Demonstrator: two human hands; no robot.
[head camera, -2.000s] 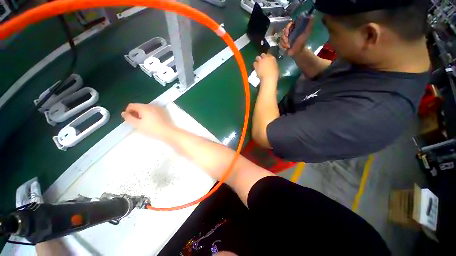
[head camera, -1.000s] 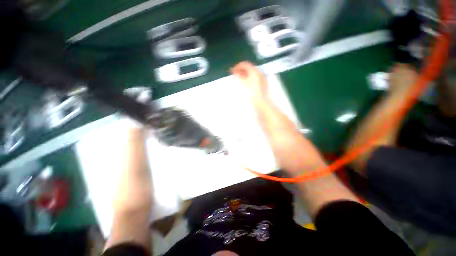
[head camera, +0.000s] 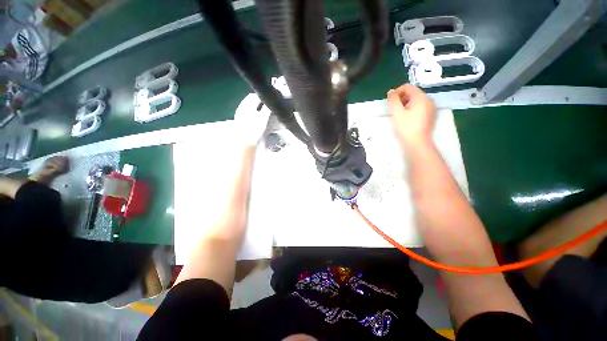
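The power screwdriver (head camera: 343, 170) hangs over the white mat (head camera: 313, 223) between my arms, with the orange hose (head camera: 426, 260) at its nose. No hand grips it. My left hand (head camera: 253, 116), in a white glove, is at the mat's back edge left of the tool; its fingers are washed out and partly covered by a cable. My bare right hand (head camera: 414, 116) is curled at the back right edge, nearest the conveyor housings (head camera: 447, 70); nothing shows in it. Small dark round shapes (head camera: 275, 140) lie beside the tool, unclear against the mat.
More white housings (head camera: 158, 100) stand in groups on the green conveyor behind a pale rail (head camera: 539, 95). A metal post (head camera: 539, 50) rises at back right. A red bin (head camera: 126, 194) and a neighbour's arm (head camera: 33, 190) are at left. Another person's arm (head camera: 566, 233) is at right.
The view has swung left and levelled over the mat. The screwdriver now hangs nearly upright in mid-view instead of slanting from the left. My left hand now shows at the mat's back edge.
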